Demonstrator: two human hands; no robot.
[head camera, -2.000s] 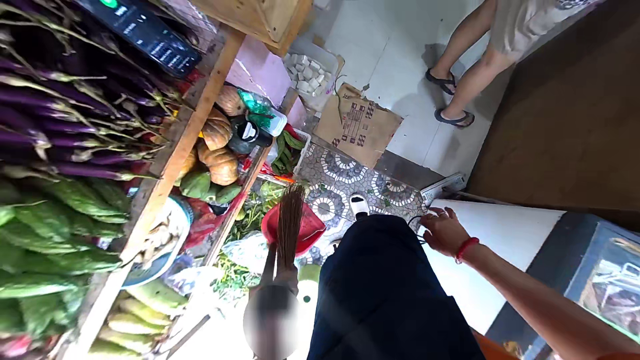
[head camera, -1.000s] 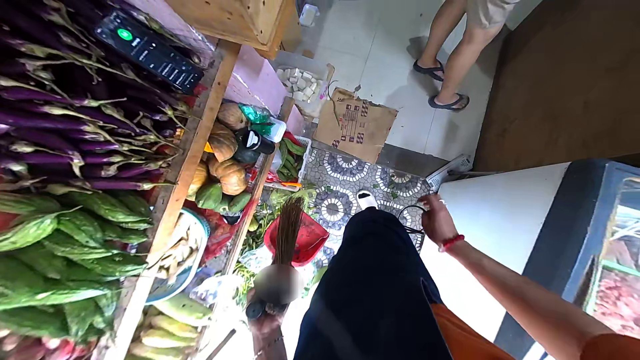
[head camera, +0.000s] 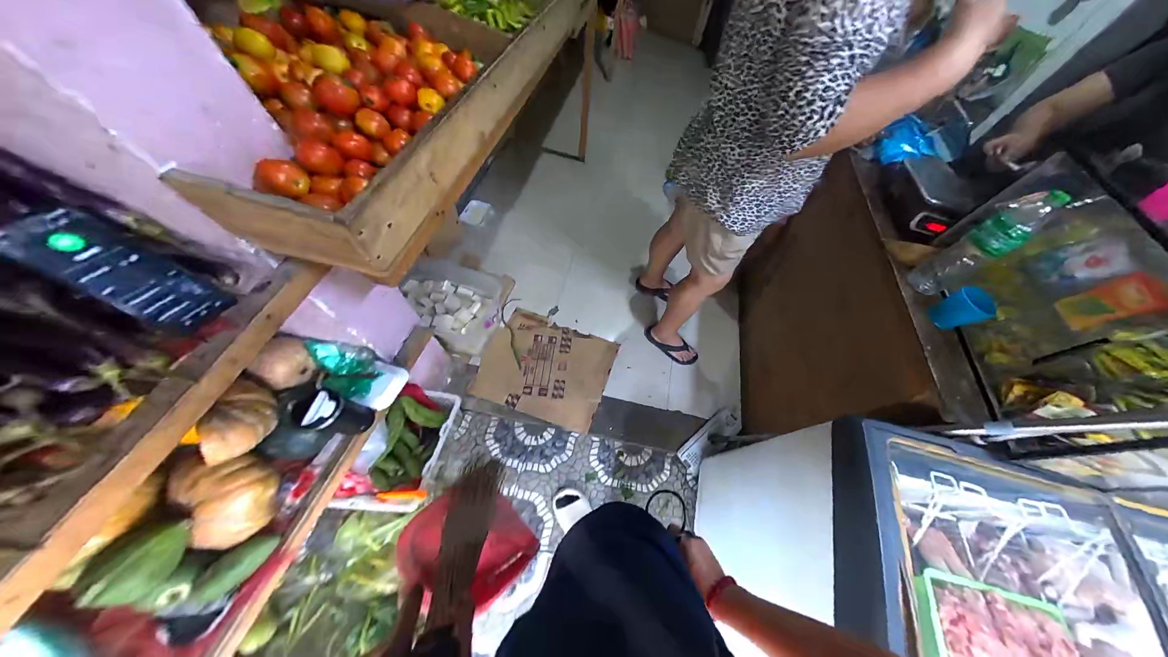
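Observation:
A broom of thin brown fibres (head camera: 470, 520) stands over a red plastic dustpan (head camera: 511, 547) at the bottom centre. My left hand (head camera: 433, 639), dark and blurred at the bottom edge, is closed round the broom's lower part in view. To the right of my dark-clad knee, my right hand (head camera: 698, 561), with a red band at the wrist, has its fingers closed on a thin black cord (head camera: 671, 502) that forms a loop. The cord's other end is hidden. A white shoe (head camera: 570, 506) shows between the dustpan and my knee.
Flattened cardboard (head camera: 547, 370) lies on the floor beyond. At left are a wooden tomato bin (head camera: 383, 219), squashes (head camera: 237, 420) and a crate of green vegetables (head camera: 443, 438). A person in sandals (head camera: 766, 119) stands at a wooden counter (head camera: 821, 310). A glass-topped display case (head camera: 1004, 511) is at right.
The view has swung up and to the right, bringing in the tomatoes, the counter and the display case. My right hand keeps the black cord; the broom remains over the red dustpan.

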